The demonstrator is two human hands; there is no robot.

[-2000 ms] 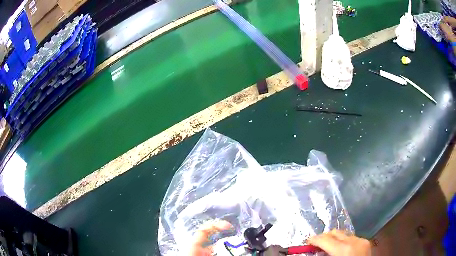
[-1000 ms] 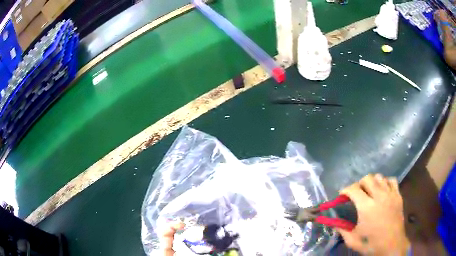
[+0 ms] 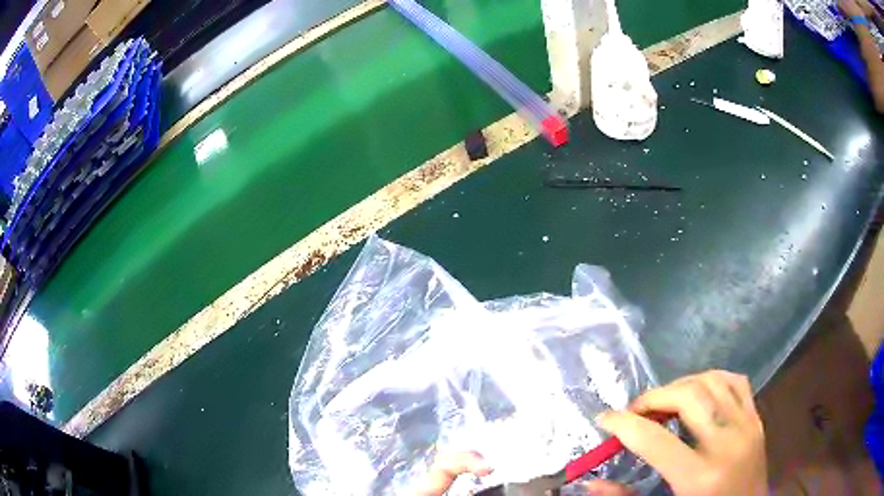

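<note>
My right hand (image 3: 693, 436) holds red-handled diagonal cutters (image 3: 593, 459) at the lower right of the bag. The cutter jaws point left and are cut off by the bottom edge. My left hand (image 3: 454, 474) shows only as fingertips at the bottom edge, close to the jaws. What it holds is hidden or out of the picture. The crumpled clear plastic bag (image 3: 388, 387) lies open on the dark green bench under both hands.
Two white bottles (image 3: 623, 92) stand beyond the bag. A clear tube (image 3: 485, 70) with a red end crosses the green belt. A thin dark stick (image 3: 615, 185) and white-handled tool (image 3: 741, 110) lie on the bench. A black crate (image 3: 68, 460) is lower left; another person's arm (image 3: 868, 44) upper right.
The cutters have moved down and left from their place a second ago, and their handles are closer together. The dark part and blue wire by my left hand no longer show.
</note>
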